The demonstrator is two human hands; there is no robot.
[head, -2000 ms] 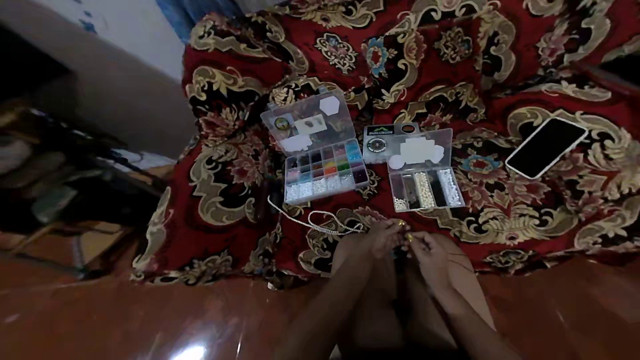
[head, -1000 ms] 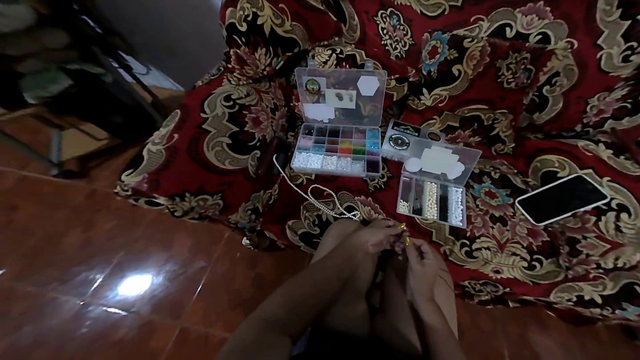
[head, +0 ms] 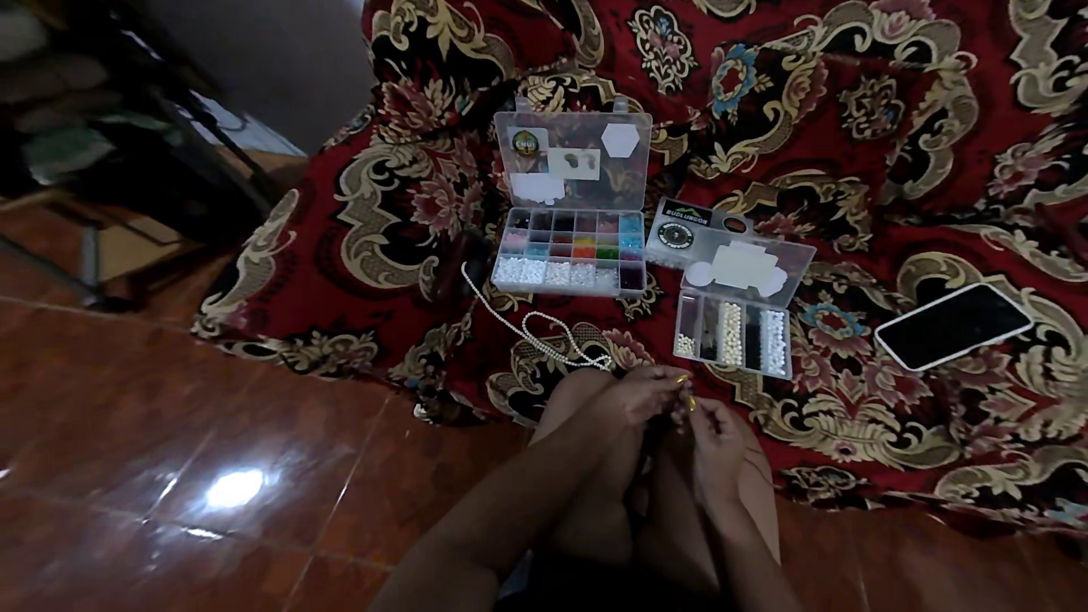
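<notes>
My left hand (head: 639, 396) and my right hand (head: 716, 433) meet above my lap, fingertips pinched close together. Something small lies between them, too dark and fine to identify; a thin line curves beside the right hand. Beyond them an open clear plastic bead organizer (head: 568, 272) holds white beads in front and coloured ones behind. Right of it, a smaller open bead box (head: 733, 336) has long compartments with cream, black and white beads. A looped strand of small white beads (head: 544, 342) lies on the patterned cloth, its near end close to my left hand.
A smartphone with a pale edge (head: 954, 326) lies at the right on the red patterned cloth (head: 858, 408). A flat case bearing writing (head: 676, 231) sits behind the smaller box. Tiled floor (head: 212, 450) and dark furniture legs (head: 89, 246) are at the left.
Both hands remain together over the lap, with only slight finger movement visible. The boxes, bead strand and phone lie as before; the view has shifted.
</notes>
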